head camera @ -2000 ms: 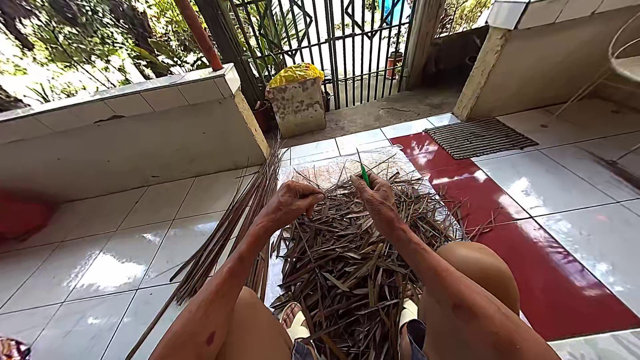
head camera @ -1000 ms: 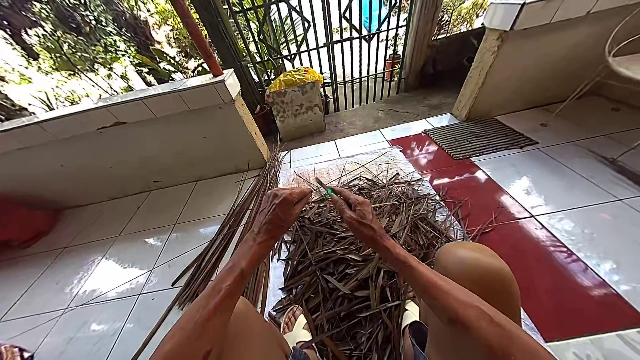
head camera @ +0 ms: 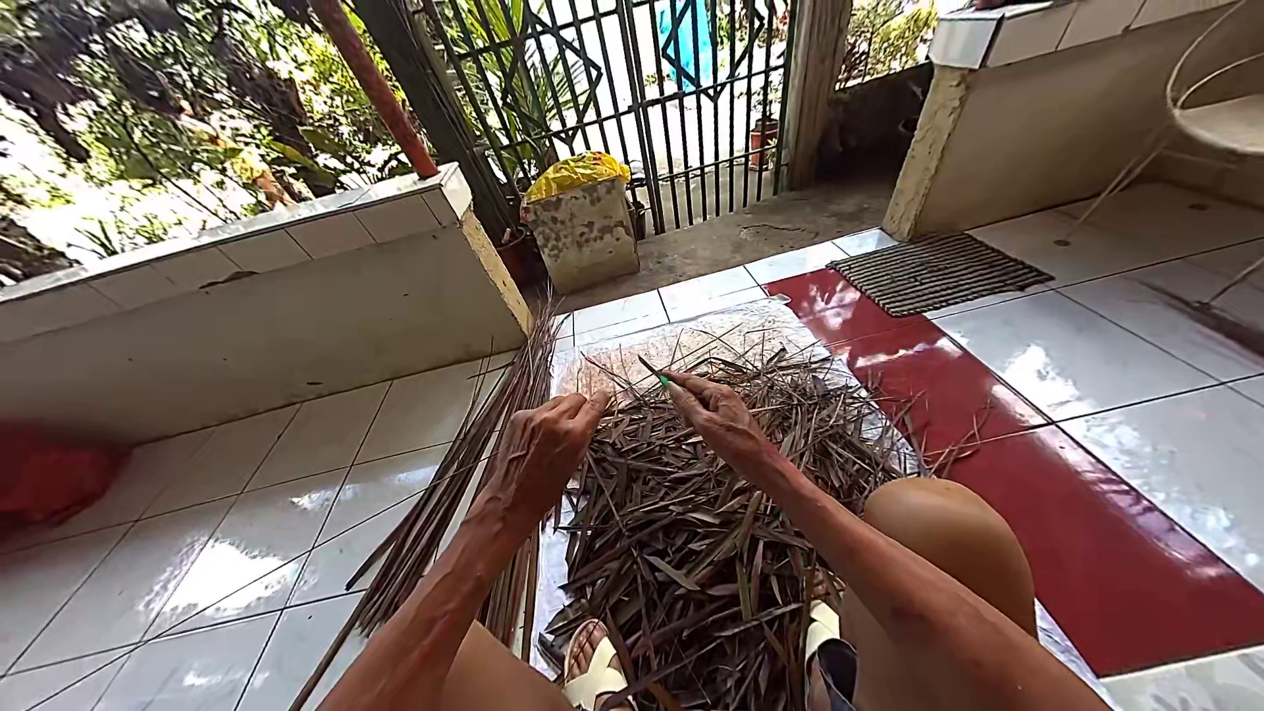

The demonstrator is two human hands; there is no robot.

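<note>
My right hand (head camera: 721, 410) is closed round a small knife with a green handle (head camera: 668, 380), its dark blade pointing up and left. Just left of it, my left hand (head camera: 555, 430) pinches the end of a thin dry leaf strip or stalk that is hard to make out. Under both hands a heap of dry brown leaf pieces (head camera: 691, 553) covers much of a white sheet (head camera: 642, 341) on the floor. Left of the heap lies a bundle of long thin stalks (head camera: 444, 494), partly behind my left forearm.
A low wall (head camera: 257, 336) runs along the left. Ahead are a metal gate (head camera: 671, 118) and a concrete block with a yellow plastic bag (head camera: 578, 176) on it. A striped doormat (head camera: 938, 272) and a wire-frame chair (head camera: 1224, 118) are at right. My sandalled feet flank the heap.
My hands were close together one second ago and are now slightly apart. The knife in my right hand has shifted to the right.
</note>
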